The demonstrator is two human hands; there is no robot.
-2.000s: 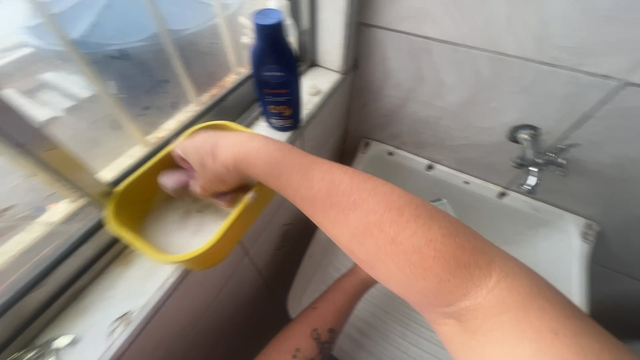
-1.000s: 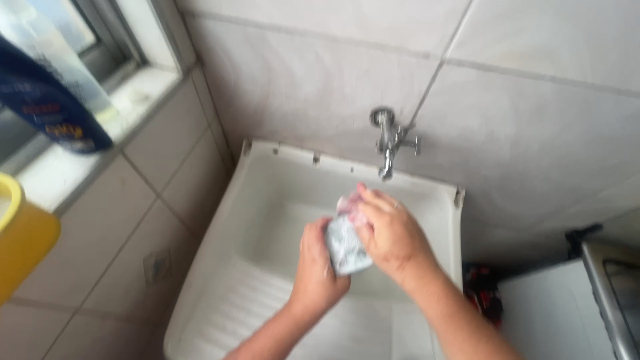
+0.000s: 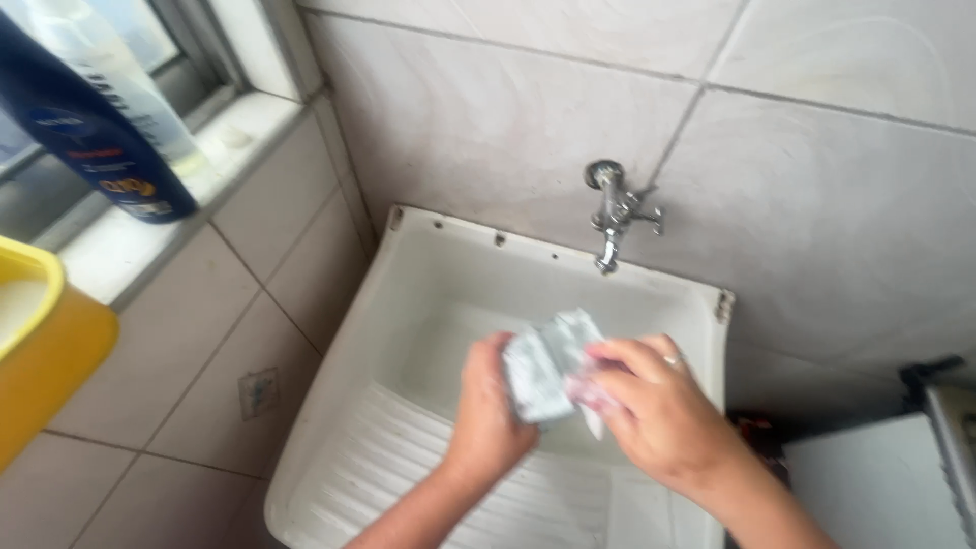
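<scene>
My left hand [image 3: 492,412] grips a pale grey-white, folded or block-like item [image 3: 537,374] above the laundry sink; blur hides what it is. With a ring on one finger, my right hand [image 3: 656,412] pinches a small pinkish-white soft piece [image 3: 591,393] against that item's right side. Below both hands lie the basin and the ribbed washboard [image 3: 396,450] of the white laundry sink [image 3: 328,427]. A chrome tap [image 3: 610,221] is on the tiled wall behind them, and no water is seen coming from it.
On the window sill [image 3: 259,122] at the left stand a dark blue Nivea bottle [image 3: 99,137] and a translucent bottle [image 3: 130,84]. A yellow plastic tub [image 3: 69,358] with whitish contents is at the left edge. A white-topped appliance [image 3: 862,473] stands at the lower right.
Two seconds ago one hand was in the yellow tub; since then both hands have come together over the sink on the pale item. The view has swung right.
</scene>
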